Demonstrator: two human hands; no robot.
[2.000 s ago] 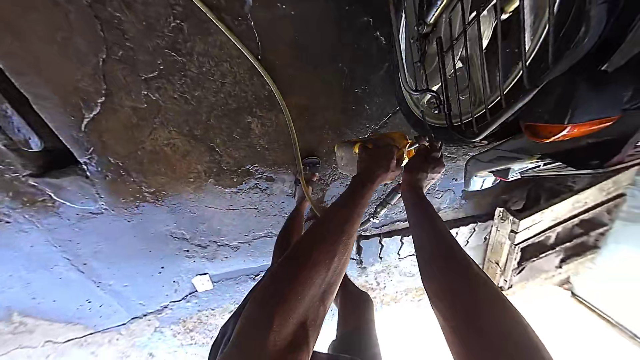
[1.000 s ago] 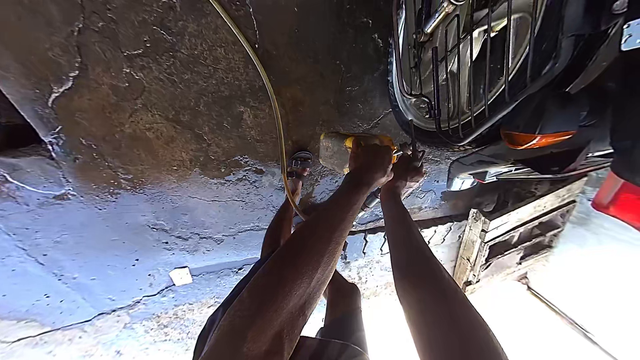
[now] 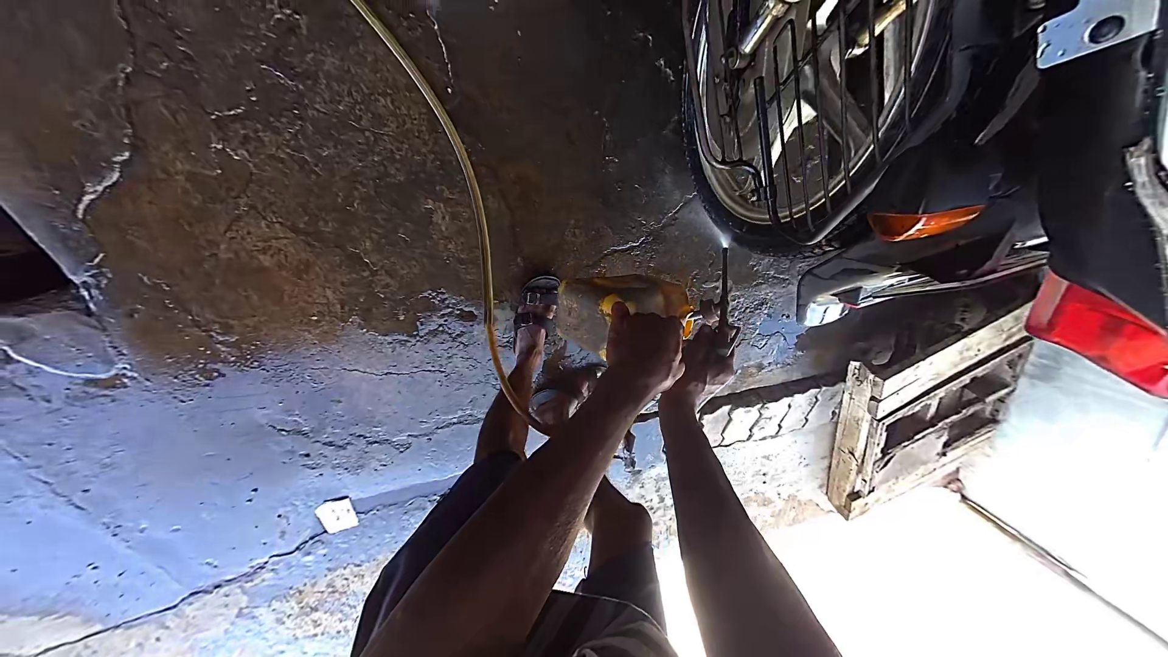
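Observation:
My left hand (image 3: pixel 644 350) is closed around the handle of a worn yellow plastic container (image 3: pixel 584 310). Just to its right, my right hand (image 3: pixel 704 365) grips a spray gun (image 3: pixel 724 315) joined to the container's yellow end. The gun's thin dark nozzle points toward the lower edge of a motorcycle wheel (image 3: pixel 716 208), and pale mist shows at its tip. Dark bars of a guard (image 3: pixel 794 119) cross the wheel. Whether a finger presses the trigger cannot be told. A yellowish hose (image 3: pixel 470 182) curves down past my sandalled foot and behind my left arm.
The motorcycle's orange indicator lens (image 3: pixel 923 223) and red light (image 3: pixel 1100 333) are at the right. A weathered wooden pallet (image 3: pixel 858 438) lies below them. Cracked, wet-looking concrete (image 3: pixel 274 201) spreads leftward, with a small white piece (image 3: pixel 338 515) on it. My feet stand close to the container.
The nozzle and the mist at its tip now show plainly beside the wheel. The view has shifted, bringing more of the motorcycle's red light into sight. Both hands keep their grips.

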